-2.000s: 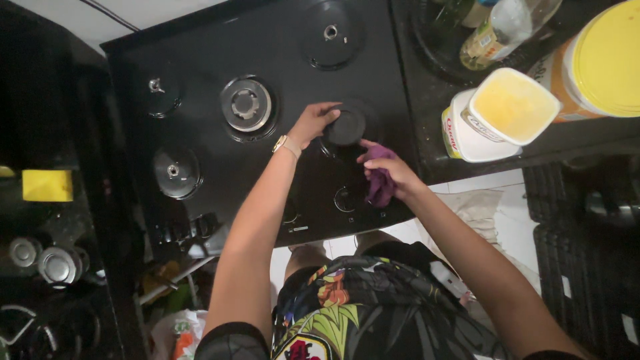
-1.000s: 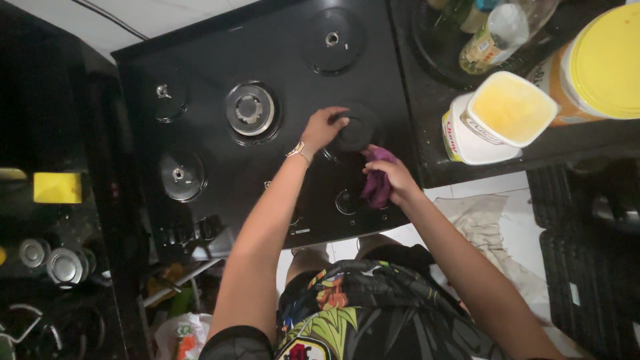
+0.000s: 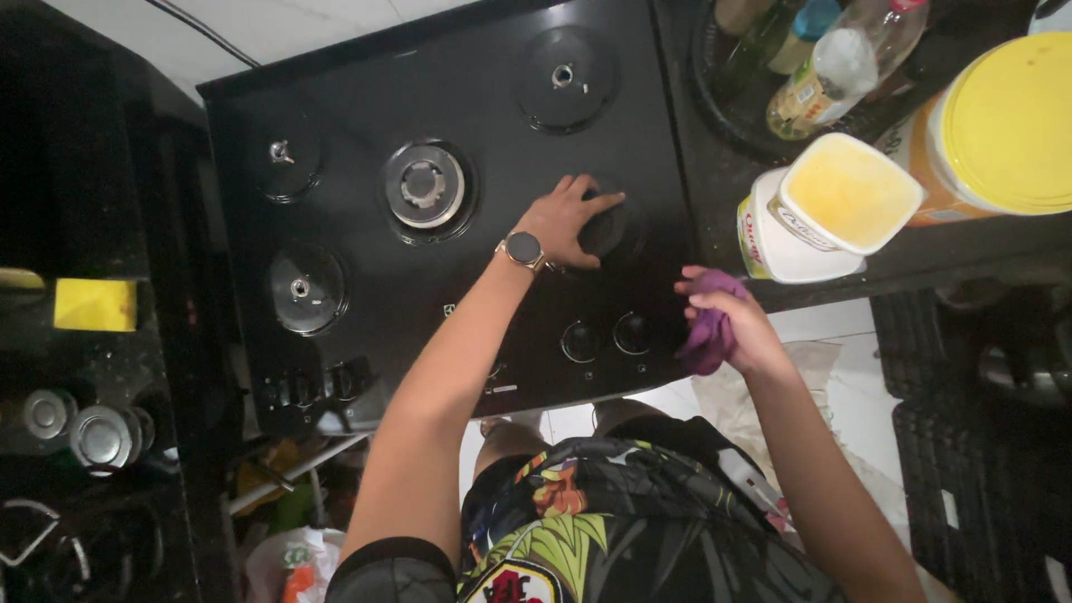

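My left hand [image 3: 574,219], with a watch at the wrist, spreads its fingers around a dark round burner cap [image 3: 605,226] on the right side of the black glass gas cooktop [image 3: 494,109]. A purple cloth [image 3: 712,322] is gripped in my right hand [image 3: 733,322], just off the cooktop's right front corner. A large burner with its cap [image 3: 424,186] sits at the middle. The other burner spots, such as the one at top right [image 3: 563,77], show bare jets. Control knobs [image 3: 579,341] line the front.
Stacked plastic tubs [image 3: 850,197], a big yellow-lidded bucket [image 3: 1013,126] and bottles on a dark tray [image 3: 712,100] stand on the right counter. At left are a yellow sponge [image 3: 95,305] and several metal burner parts [image 3: 105,435]. A plastic bag [image 3: 293,561] lies below.
My right hand has moved away from the burner cap toward the right with the purple cloth. The left hand's fingers have spread wider around the cap.
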